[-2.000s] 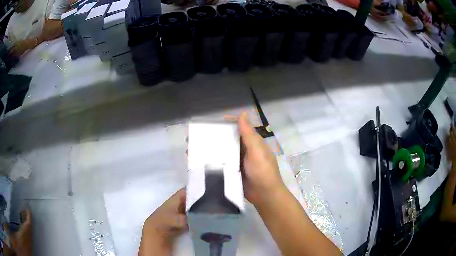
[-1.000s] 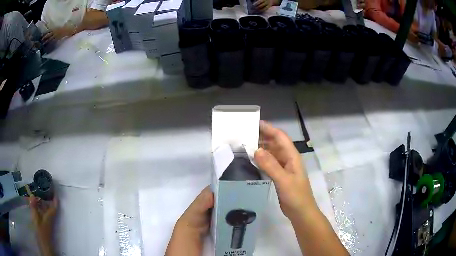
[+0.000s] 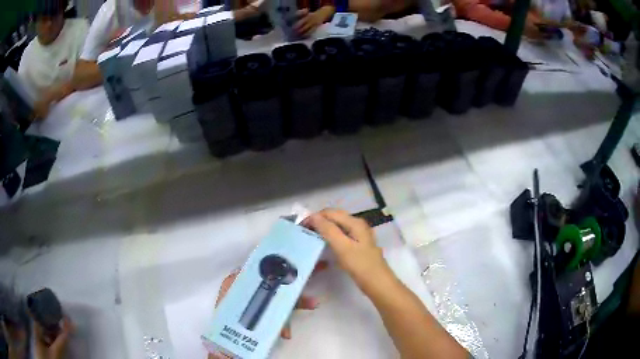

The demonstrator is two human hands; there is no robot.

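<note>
A light blue retail box point(image 3: 291, 298) with a dark fan picture and "MINI FAN" on its front is tilted, its top end towards the upper right. My left hand point(image 3: 228, 289) holds it from behind and below, mostly hidden by the box. Its fingertips show past the box's right edge. My right hand point(image 3: 351, 245) has its fingers at the top end, on a small white flap point(image 3: 300, 212). The inside of the box is hidden.
A row of black open-topped housings point(image 3: 351, 91) stands across the table, beside stacked pale cartons point(image 3: 165, 70). Black strips point(image 3: 372, 186) lie beyond my hands. A bench device with a green spool point(image 3: 577, 242) stands right. Another person's hand holds a dark fan point(image 3: 45, 308) at lower left.
The box has turned from upright, end-on to a tilted view of its front. The tall white top flap no longer stands up, and my right hand has moved onto the top end.
</note>
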